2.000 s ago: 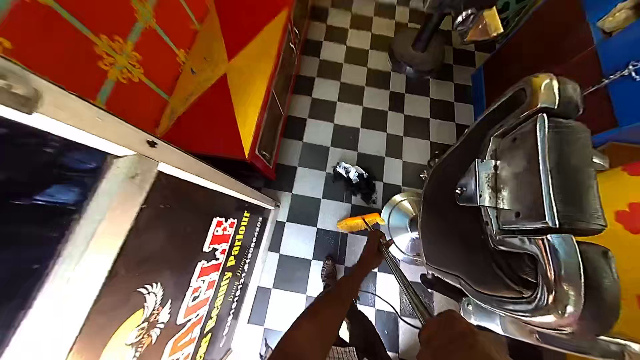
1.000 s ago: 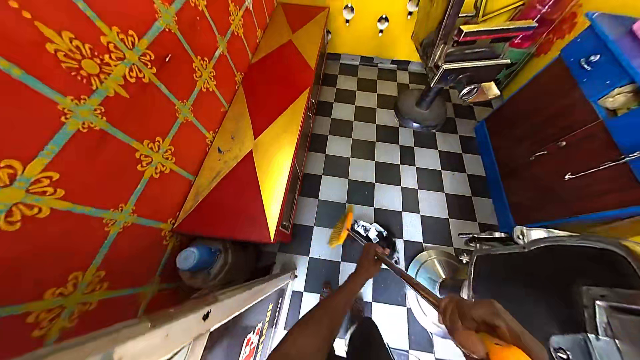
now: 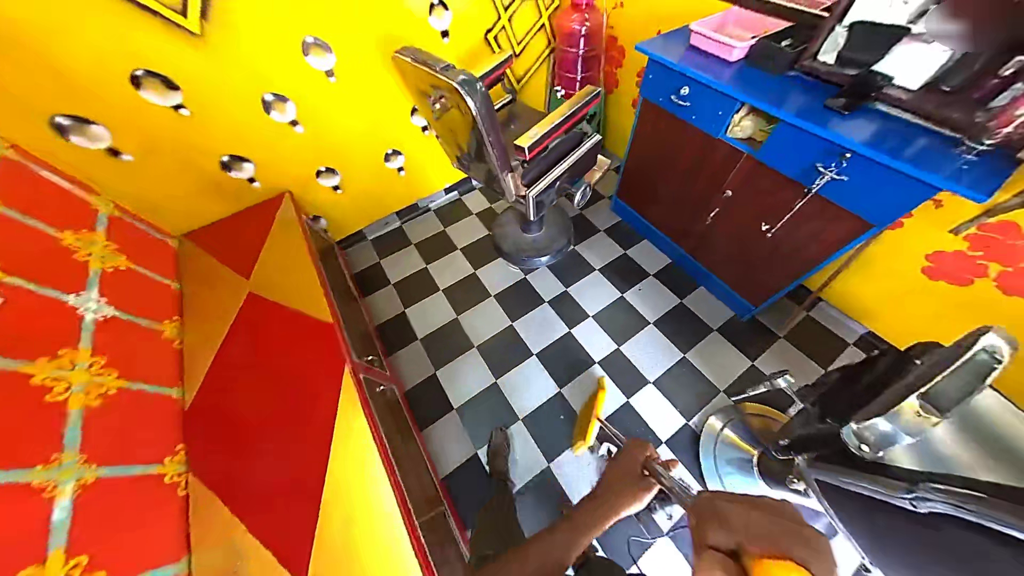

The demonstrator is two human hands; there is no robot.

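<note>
A broom with a yellow head (image 3: 590, 416) stands on the black-and-white checkered floor, its long handle slanting back toward me. My left hand (image 3: 628, 478) grips that handle a short way above the head. Farther up, close to the camera at the bottom edge, my right hand (image 3: 760, 528) is closed around the handle near its orange end (image 3: 774, 567). Beneath my left hand, small black and white debris (image 3: 608, 452) shows on the tiles, partly hidden by the hand and handle.
A barber chair (image 3: 904, 400) with a round metal base stands close at right. Another chair (image 3: 528, 160) is by the yellow wall. A blue cabinet (image 3: 688, 248) lines the right side, a red and yellow one (image 3: 256, 384) the left. A thin cord (image 3: 640, 544) lies near my feet.
The view has swung up and across the room. Both hands have stayed on the handle. The broom head, beside the near chair's base two seconds ago, now stands farther from it.
</note>
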